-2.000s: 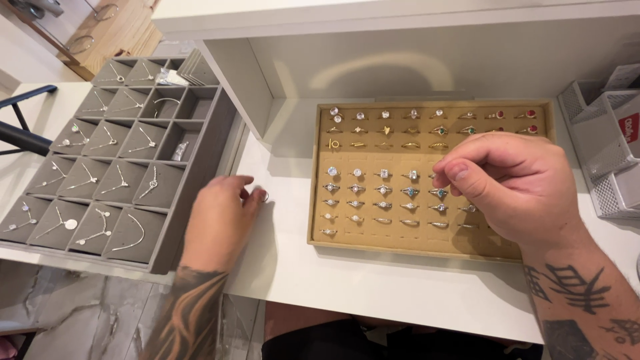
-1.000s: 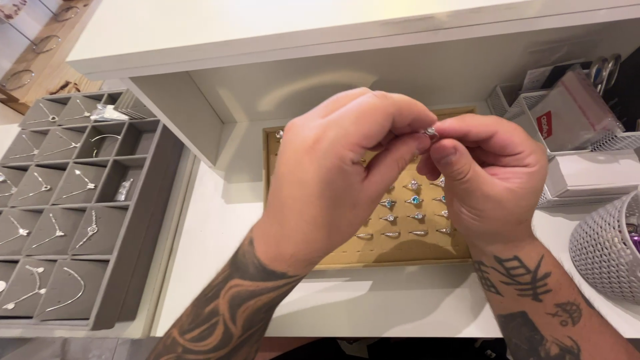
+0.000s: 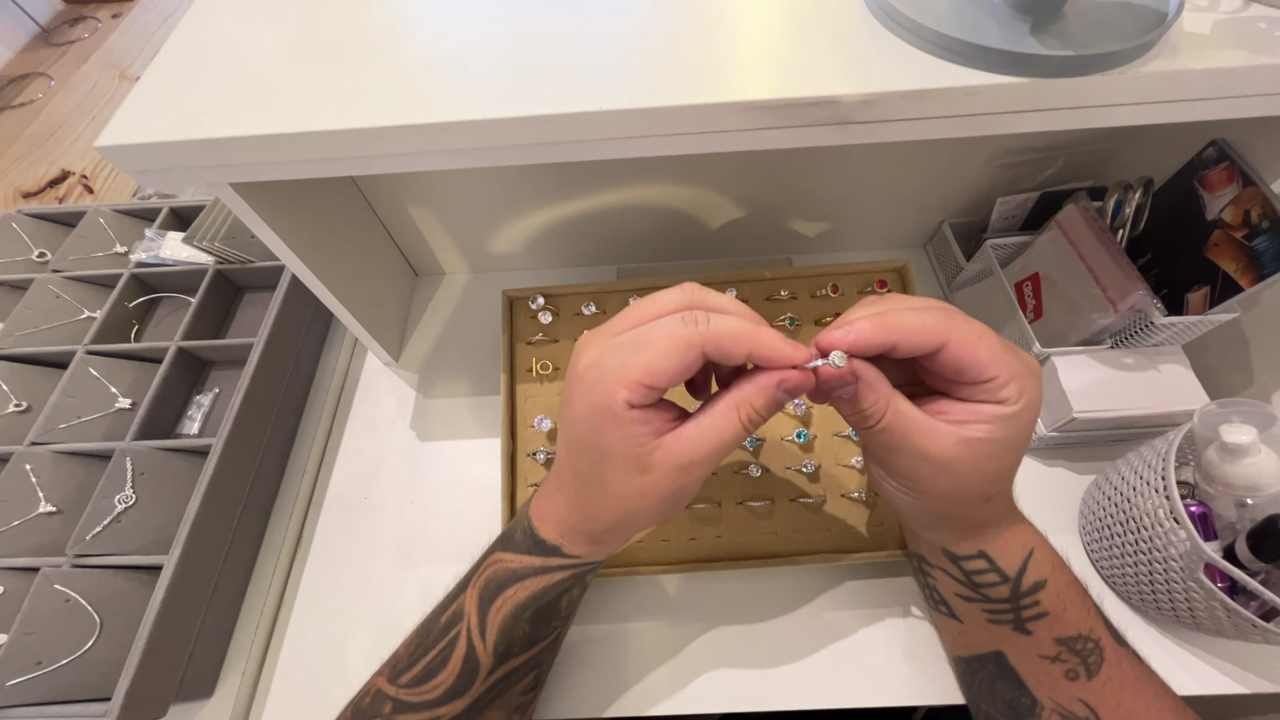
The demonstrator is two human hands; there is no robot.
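Observation:
A small silver-coloured ring with a round, clear-stoned head is pinched between the fingertips of both hands, above the ring tray. My left hand grips it from the left with thumb and forefinger. From the right, my right hand holds it close to the head, also by thumb and forefinger. Beneath them lies the tan ring display tray, with rows of gold- and silver-coloured rings, some with red, green or blue stones. My hands hide much of its middle.
A grey compartment tray of necklaces and bracelets stands at left. A white raised shelf overhangs the back. On the right are a white mesh organizer with packets and scissors, a white box and a woven plastic basket of bottles.
My left hand has come from beside the grey tray to join my right hand over the ring tray. The ring's head now shows more clearly at the fingertips. The view has shifted.

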